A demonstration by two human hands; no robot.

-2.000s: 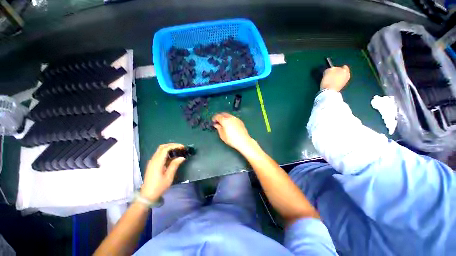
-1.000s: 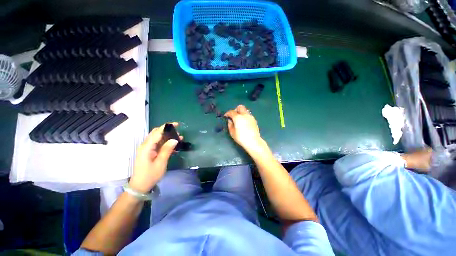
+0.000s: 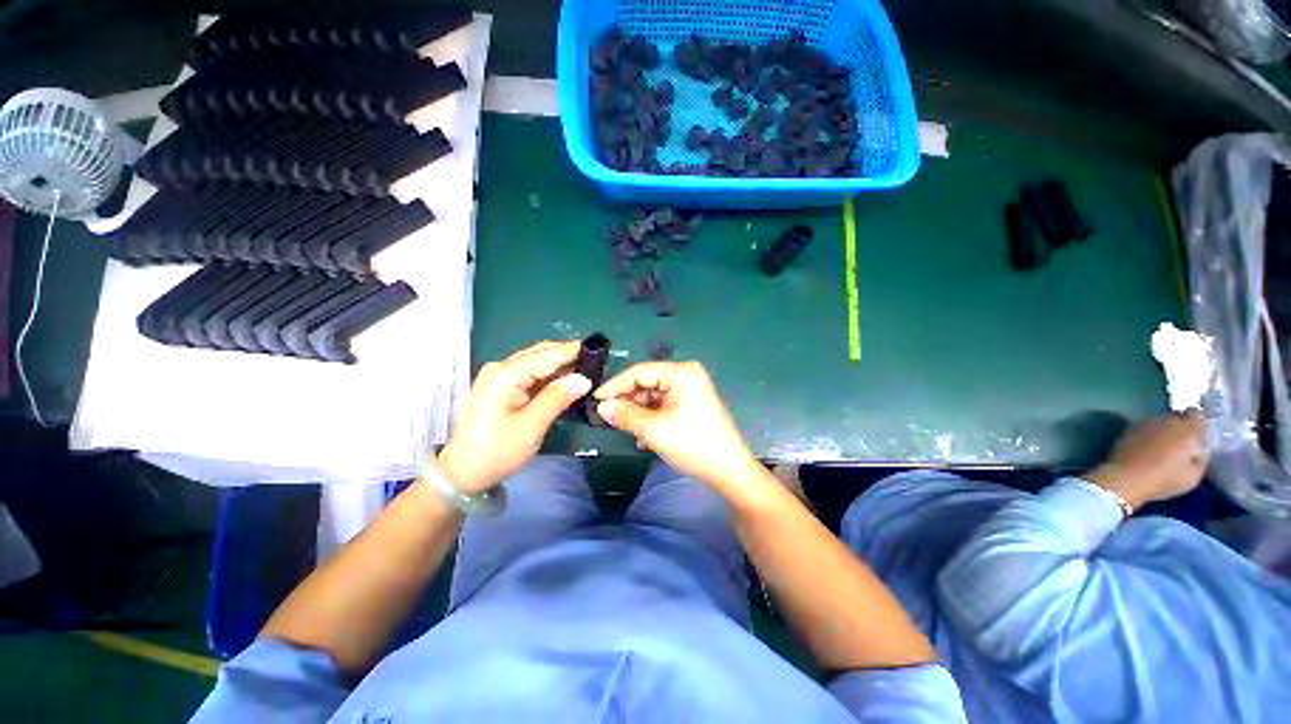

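Note:
My left hand (image 3: 513,415) holds a black housing (image 3: 593,354) upright near the bench's front edge. My right hand (image 3: 674,415) is beside it, fingertips pinched at the housing's lower part; a small insert between them is too small to make out. Small dark inserts (image 3: 644,243) lie in a loose heap on the green bench, with one apart nearer my right hand. A single black housing (image 3: 784,250) lies right of the heap. The blue basket (image 3: 736,190) behind holds many inserts.
Nested black assemblies (image 3: 269,234) lie in rows on a white sheet (image 3: 283,412) at left, beside a desk fan (image 3: 60,153). Yellow tape (image 3: 852,283) crosses the bench. Several loose housings (image 3: 1049,219), a white cloth (image 3: 1184,365), clear bag (image 3: 1239,283) and neighbour's arm (image 3: 1119,488) are at right.
My right hand has moved from the insert heap to the housing in my left hand. The view has shifted, so the bench things appear further right. The neighbour's hand now shows by the white cloth.

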